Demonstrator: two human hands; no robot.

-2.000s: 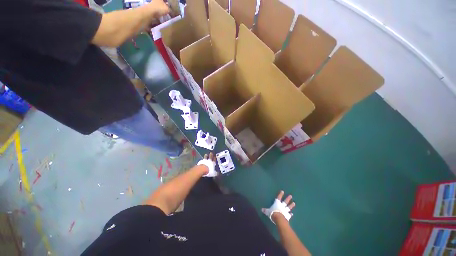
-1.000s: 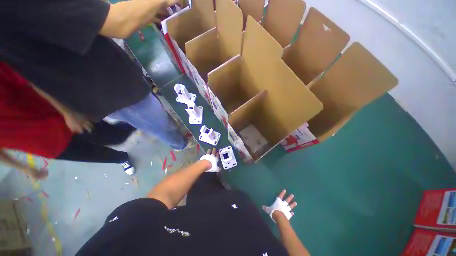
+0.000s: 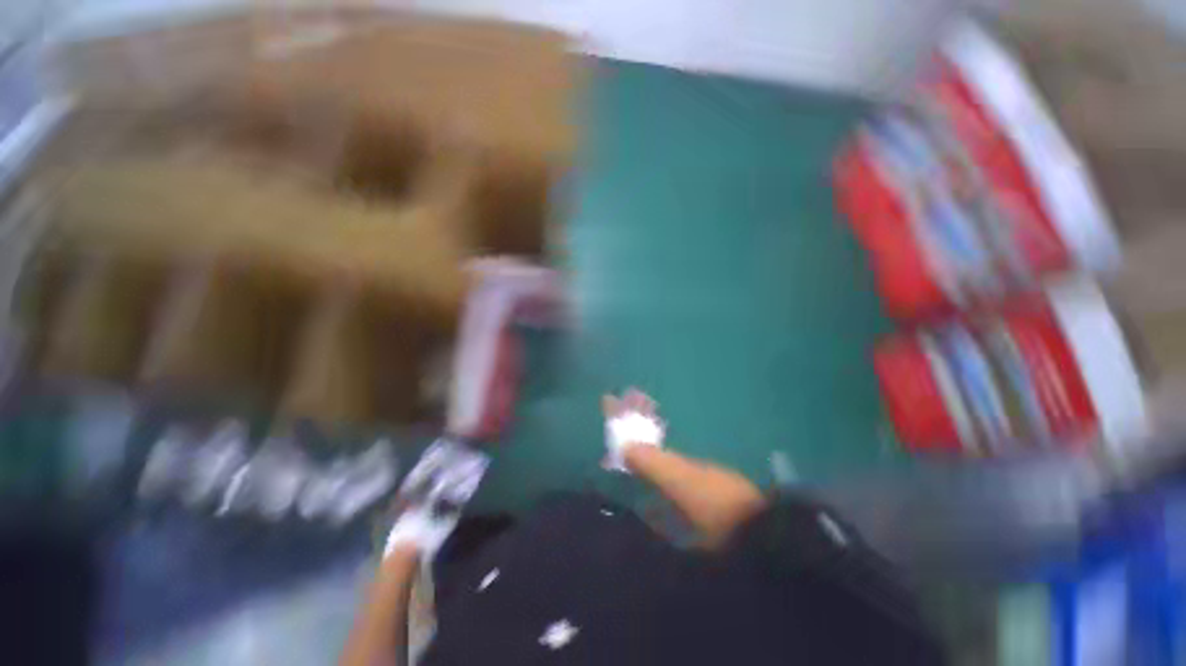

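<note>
The whole view is blurred. My left hand (image 3: 419,523), in a white glove, is at the bench's front edge, against a white mounting bracket (image 3: 450,474); blur hides whether the fingers grip it. More white brackets (image 3: 267,479) lie in a row to its left. My right hand (image 3: 633,431), in a white glove, is over the green bench top with fingers spread and nothing seen in it. Open retail boxes (image 3: 247,306), brown inside with flaps up, stand in rows behind the brackets. The nearest one shows a red and white side.
Closed red retail boxes (image 3: 995,380) with picture panels lie at the right of the green bench (image 3: 709,260). A blue crate (image 3: 1129,592) is at the lower right corner. A white wall runs along the back. A dark blurred shape is at the lower left.
The view has swung to the right; the open boxes and brackets now lie left, and more red boxes and a blue crate show. The other people are no longer clearly seen.
</note>
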